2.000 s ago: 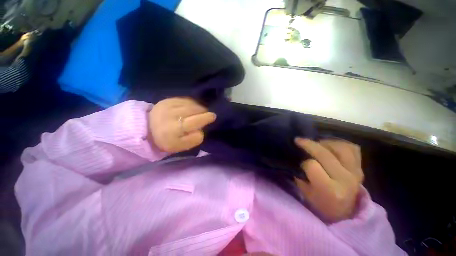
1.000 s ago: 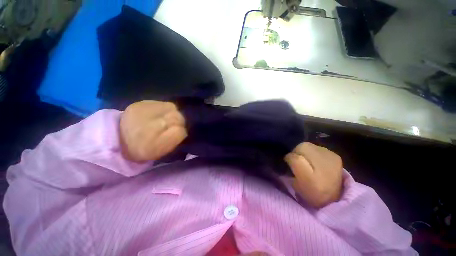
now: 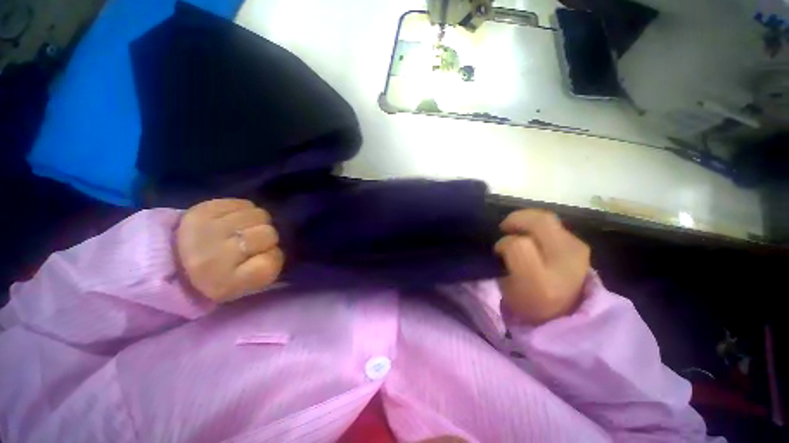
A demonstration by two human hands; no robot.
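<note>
A dark purple-black garment piece (image 3: pixel 389 227) is stretched between my two hands in front of my chest, at the table's front edge. My left hand (image 3: pixel 229 249) is closed on its left end, with a ring on one finger. My right hand (image 3: pixel 543 264) pinches its right end. The cloth is slightly blurred. More of the dark cloth spreads up and left from my left hand over the table and a blue sheet.
The blue sheet (image 3: pixel 86 130) lies at the left. The white machine table (image 3: pixel 415 156) stretches ahead. The lit presser foot and needle area (image 3: pixel 441 33) is at the top centre. A black mobile phone (image 3: pixel 586 54) lies right of it, and a small dark tool (image 3: pixel 705 160) farther right.
The cloth between my hands is now spread flatter and pulled straighter. My hands have moved a little apart. The table and machine have shifted left in view.
</note>
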